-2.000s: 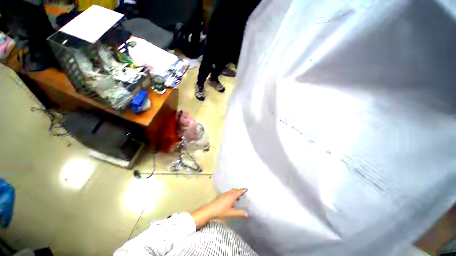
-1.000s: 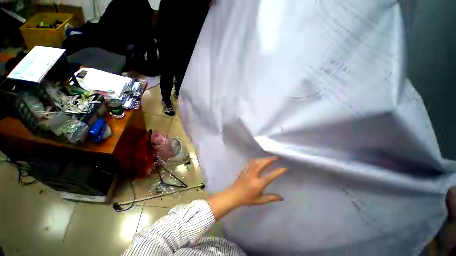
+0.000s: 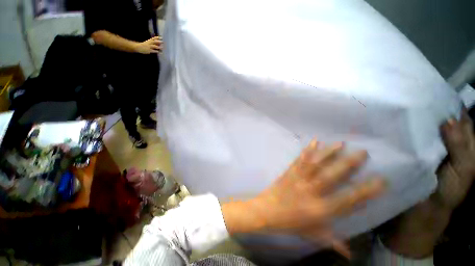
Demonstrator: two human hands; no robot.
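Observation:
The large white-lilac printed sheet hangs in the air and fills the middle and right of the view, with faint thin lines on it. My left hand lies spread, palm towards the sheet, over its lower part. It is blurred, with the fingers apart and not closed on the paper. My right hand is at the sheet's right edge, with fingers around that edge. It is dark and partly cut off by the picture's rim. The far side of the sheet is hidden.
A person in dark clothes stands behind the sheet's left edge, a hand at it. The orange-brown desk with cluttered bags is at left. A red plastic bag and pink bundle lie beside it on the floor.
My left hand has moved right across the sheet. My right hand has come further into view. The sheet's lower edge has risen. The view has tilted up, showing the other person's arm and hand.

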